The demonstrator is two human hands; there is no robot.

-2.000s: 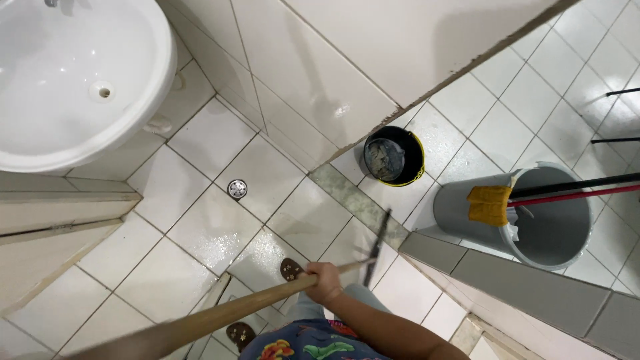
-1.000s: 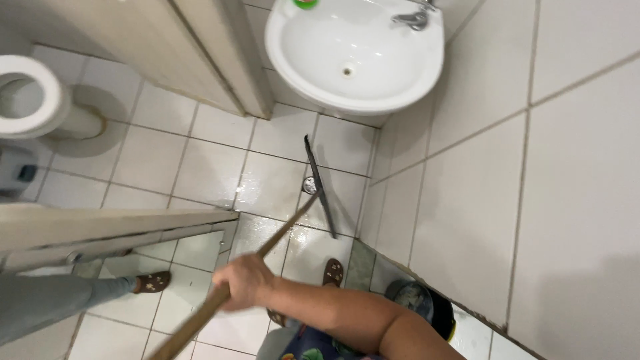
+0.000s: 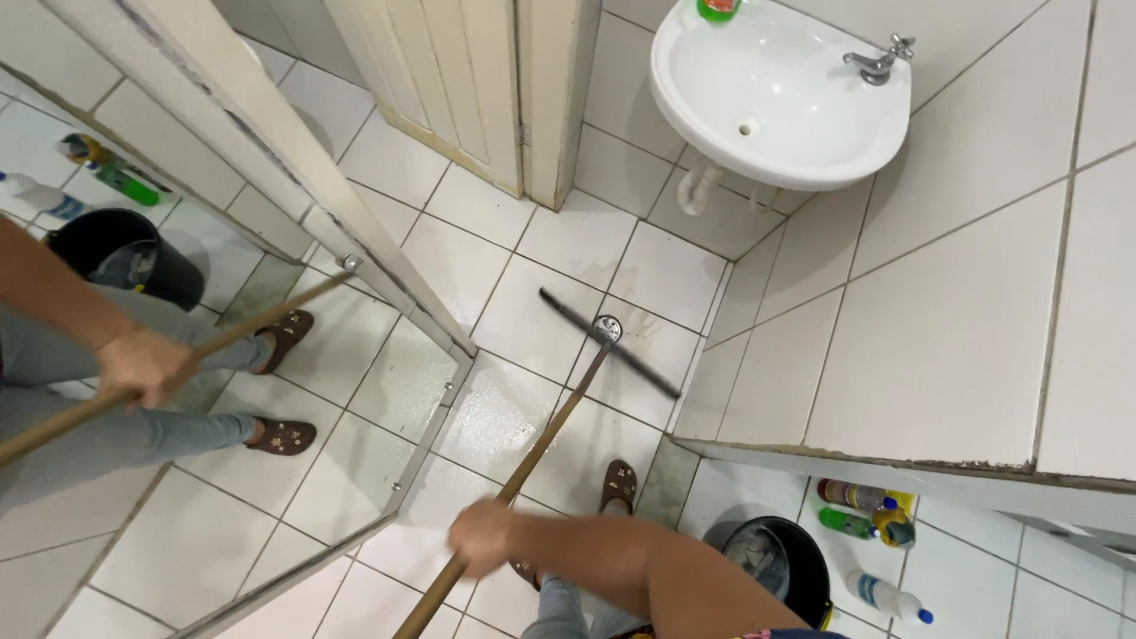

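My right hand [image 3: 484,537] is closed around the wooden pole [image 3: 541,444] of a floor squeegee, with my forearm reaching in from the lower right. The dark squeegee blade [image 3: 643,369] lies slantwise on the white floor tiles, across the near edge of a round metal floor drain [image 3: 607,329]. Wet patches and some murky water show around the drain and on the tiles left of the pole. My left hand is out of view. A mirror panel at the left reflects an arm, a hand and the pole.
A white washbasin [image 3: 781,98] hangs at the top right. The mirror's frame [image 3: 417,479] stands close left of the pole, a tiled wall [image 3: 941,337] rises on the right. A black bucket [image 3: 803,568] and several bottles [image 3: 879,595] stand at lower right; a door [image 3: 444,80] is behind.
The squeegee blade has gone from beside the low ledge near the buckets to the floor drain. Over the last second it stays by the drain. The view has turned considerably.
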